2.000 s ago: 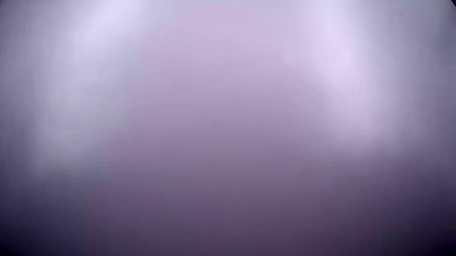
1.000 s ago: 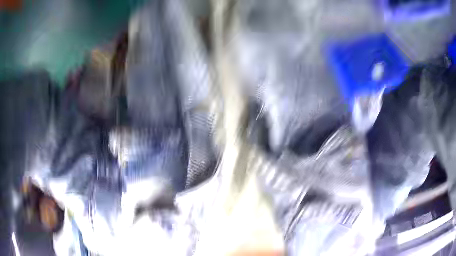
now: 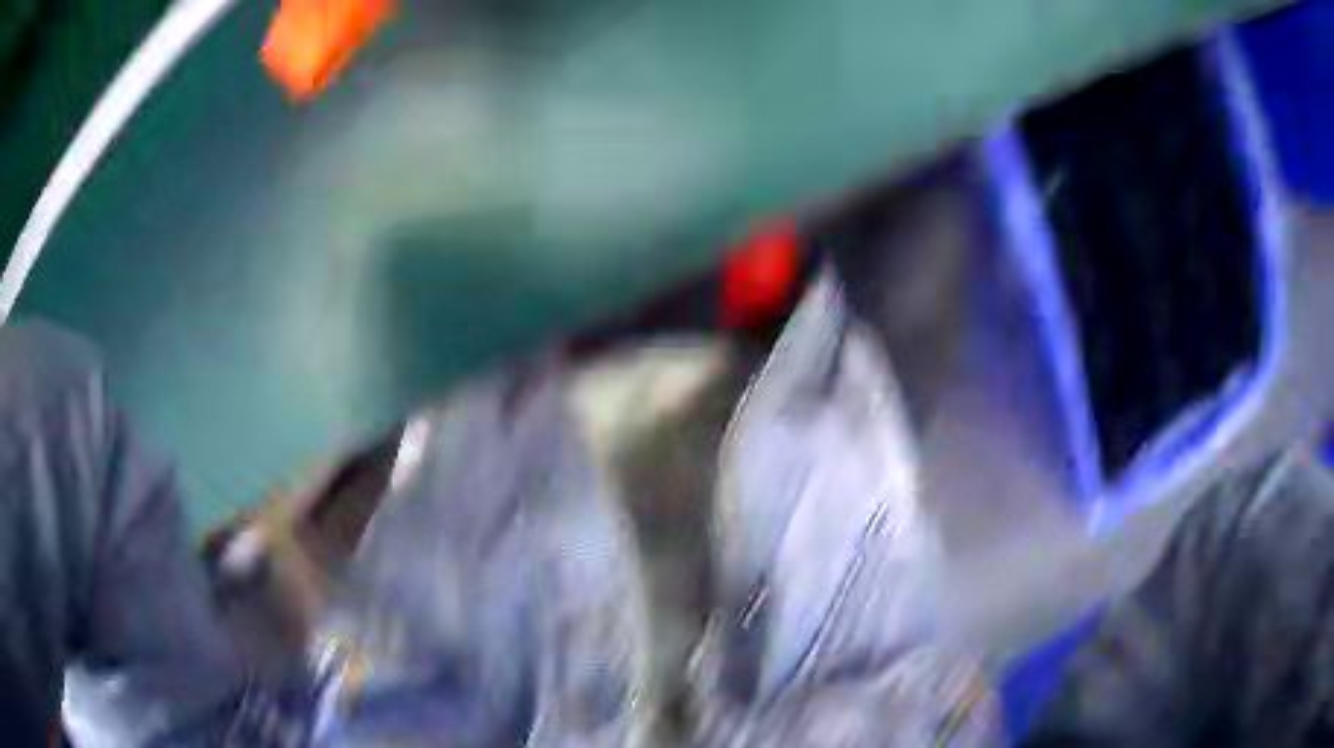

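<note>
The view is heavily blurred. The teal-green workbench (image 3: 585, 161) runs slanting across the upper part. A bright orange piece (image 3: 325, 41), perhaps a carry strap, lies on it near the top left edge. The wearer's grey clothing (image 3: 468, 541) fills the lower middle. A grey sleeve (image 3: 73, 482) shows at the lower left and another grey sleeve (image 3: 1229, 628) at the lower right. I cannot make out my left hand or my right hand.
A blue-rimmed crate (image 3: 1056, 329) with a dark inside stands right of the bench. More blue (image 3: 1302, 102) shows at the right edge. A small red object (image 3: 762, 273) is at the bench's near edge. A white curved strip (image 3: 91, 139) borders darker green at top left.
The view has turned from a blank blur, then clothing and floor, to show more of the bench. The orange piece, white strip and dark-filled crate have come into view.
</note>
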